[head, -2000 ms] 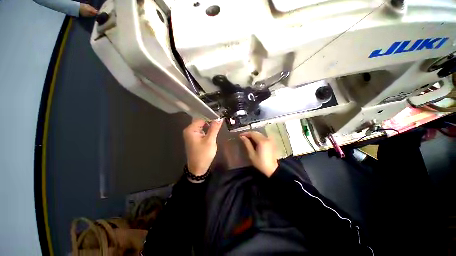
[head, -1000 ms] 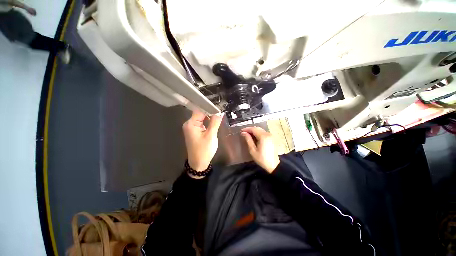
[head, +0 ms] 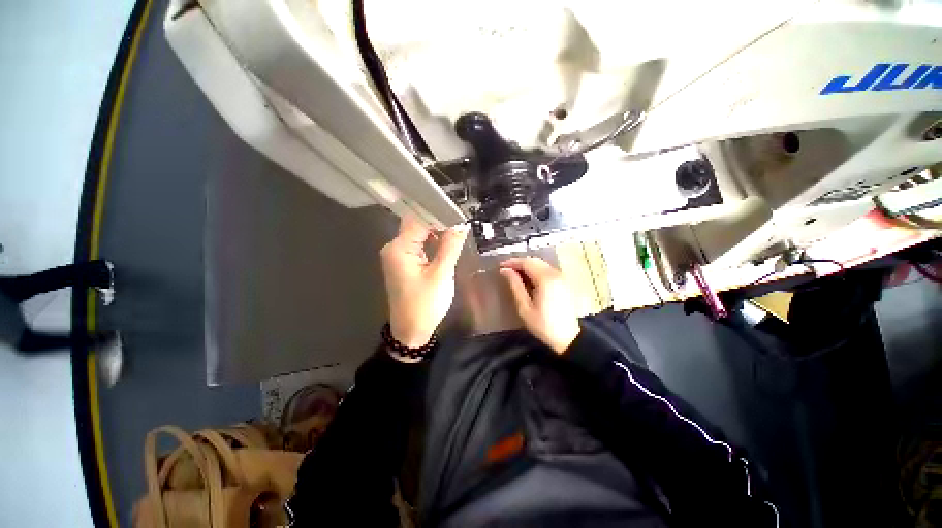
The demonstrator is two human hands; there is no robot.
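Observation:
The white JUKI sewing machine (head: 723,72) fills the upper part of the view. My left hand (head: 421,281) is raised beside the left end of the head, thumb and index fingertip pinched together near the needle area. My right hand (head: 542,299) is a little lower and to the right, its thumb and index finger close together in front of the black knob assembly (head: 508,191). The needle is hidden behind the head cover. Thread between the fingers is too fine to make out surely. A thread (head: 723,64) runs slanting across the machine head.
Tan bags with looped handles (head: 217,480) lie at the lower left. The dark table (head: 279,278) extends left of the machine. A pink-red tool (head: 709,293) and a green item (head: 642,251) lie right of the plate. A person's legs (head: 52,309) show in the aisle at far left.
The person in the aisle has moved down along the left edge. The view has shifted slightly, so the machine appears further right. My hands keep nearly the same pose.

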